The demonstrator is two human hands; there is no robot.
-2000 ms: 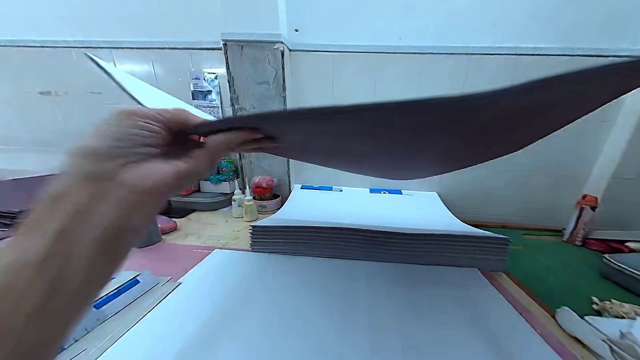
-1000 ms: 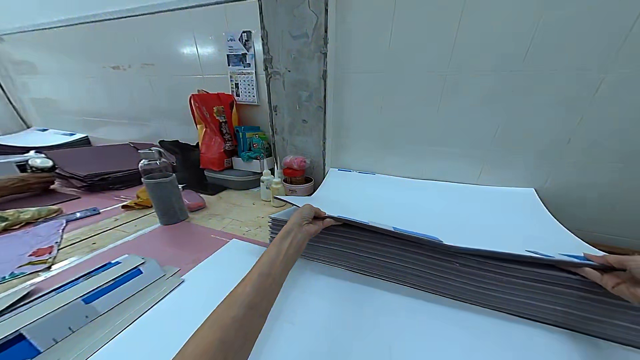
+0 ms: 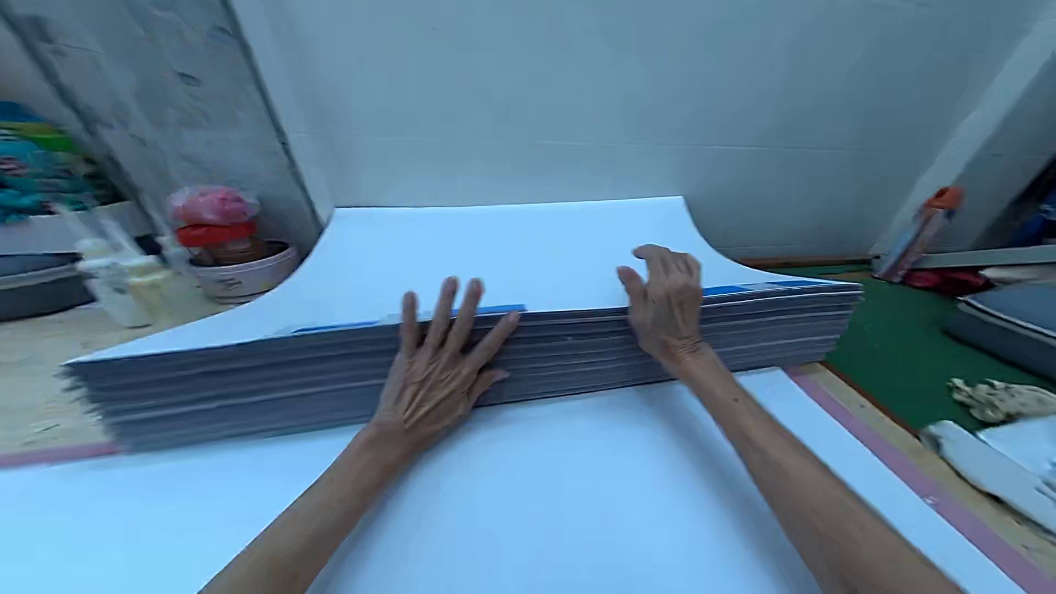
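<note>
A thick stack of white-topped, grey-edged sheets (image 3: 511, 247) lies against the wall, its far side curving upward. Blue strips (image 3: 747, 289) run along the near edge of the top sheet. Flat against the stack's front edge is my left hand (image 3: 441, 363), fingers spread and holding nothing. My right hand (image 3: 667, 301) touches the same edge further right, its fingers bent over the top sheet; no sheet is lifted in it. Beneath my forearms spreads a large white sheet (image 3: 528, 511).
White squeeze bottles (image 3: 111, 285) and a tub (image 3: 243, 272) with a red-and-pink bundle stand at the left. On the right are a green surface (image 3: 891, 330), an orange-capped can (image 3: 920, 231), a grey cushion-like item (image 3: 1011, 322) and white gloves or cloths (image 3: 990, 470).
The sheet held raised two seconds ago is now down on the stack. Both hands have moved from its corners to the middle of the front edge. The view has swung right.
</note>
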